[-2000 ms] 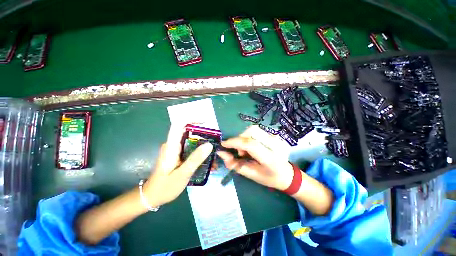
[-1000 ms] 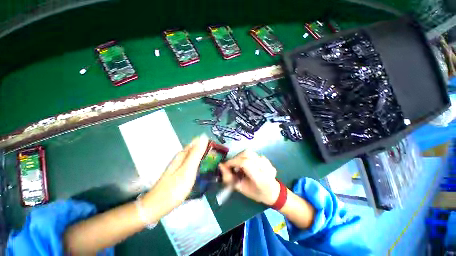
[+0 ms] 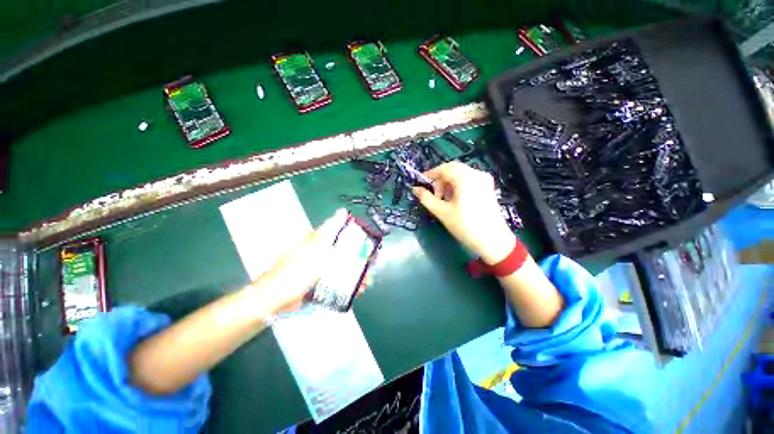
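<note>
My left hand [image 3: 307, 264] holds a red-edged phone assembly [image 3: 349, 264] above the long white sheet [image 3: 263, 222]. The phone is tilted, and its lower part looks pale with glare. My right hand [image 3: 454, 197] is at the loose pile of black parts [image 3: 397, 217], with thumb and forefinger closed on a small black part [image 3: 415, 175] at the pile's upper middle. No tool can be made out in my right hand.
The black tray [image 3: 733, 119] full of black parts stands at the right, above stacked clear trays [image 3: 694, 288]. Several phones [image 3: 197, 114] lie on the green belt beyond the worn pale strip [image 3: 280, 160]. Another phone [image 3: 82, 284] lies at the left beside a clear plastic tray [image 3: 15, 339].
My right hand has left the phone and moved up and right to the pile. My left hand still holds the phone, now turned and showing more of its face. Between the earlier frames, the view swung right.
</note>
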